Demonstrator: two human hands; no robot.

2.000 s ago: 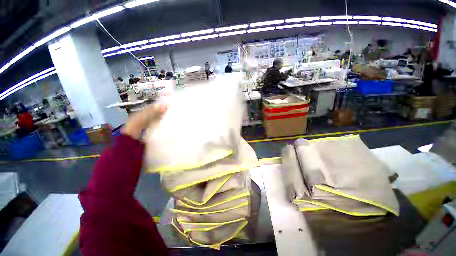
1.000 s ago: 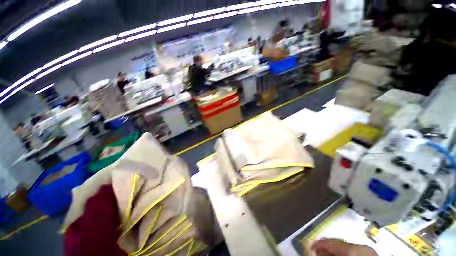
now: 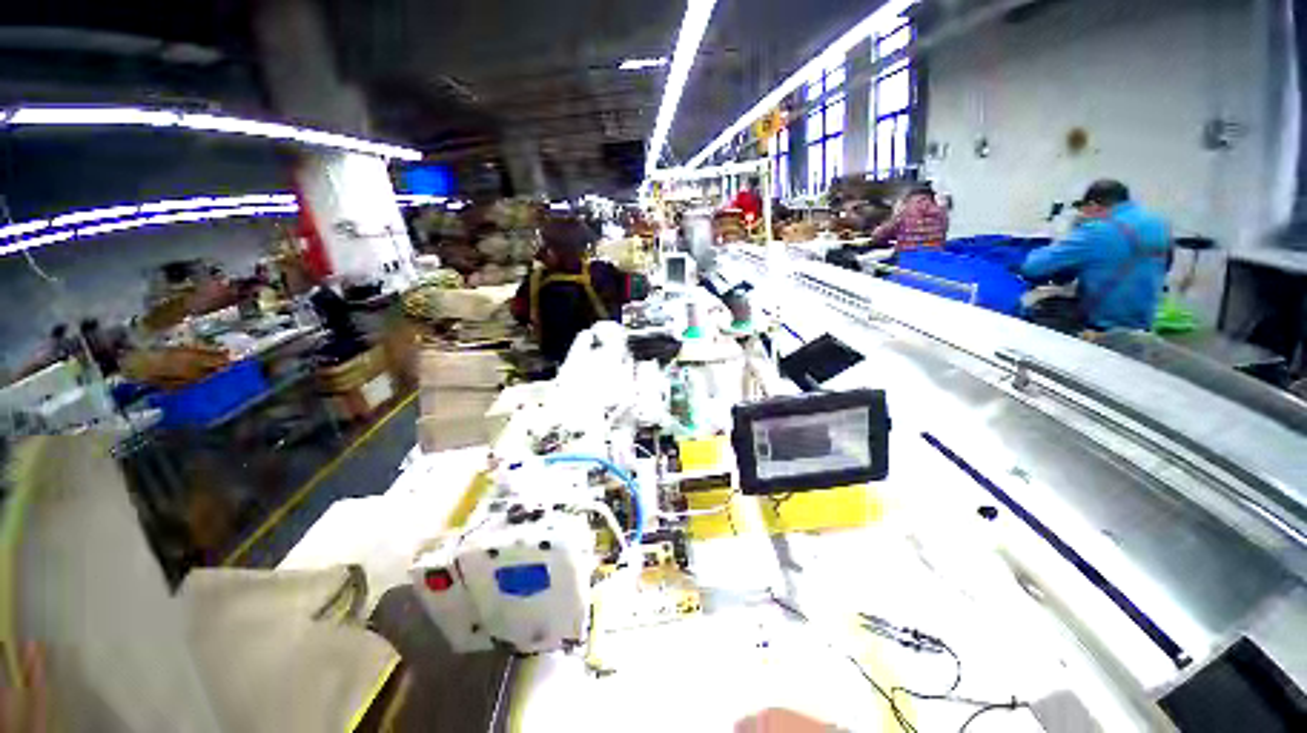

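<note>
A beige fabric piece (image 3: 93, 573) with a yellow-bound edge stands up at the far left, blurred. My left hand (image 3: 23, 699) shows only as a few blurred fingers at the left edge, against this fabric; its grip is mostly cut off. A folded beige piece (image 3: 273, 637) with yellow edging lies just right of it. The white sewing machine head (image 3: 523, 580), with a blue badge and red button, is in the middle. My right hand (image 3: 793, 720) is cut off by the bottom edge over the bright table; its fingers cannot be made out.
A black-framed touchscreen (image 3: 813, 441) stands right of the machine head. Thread snips (image 3: 900, 630) and a thin black cable (image 3: 989, 705) lie on the table at right. A dark flat block (image 3: 1244, 693) is at lower right. A person stands behind the machine; others work at right.
The view has swung right to the machine and touchscreen. The raised beige fabric and folded pile now show at the far left. My right hand has come into view at the bottom.
</note>
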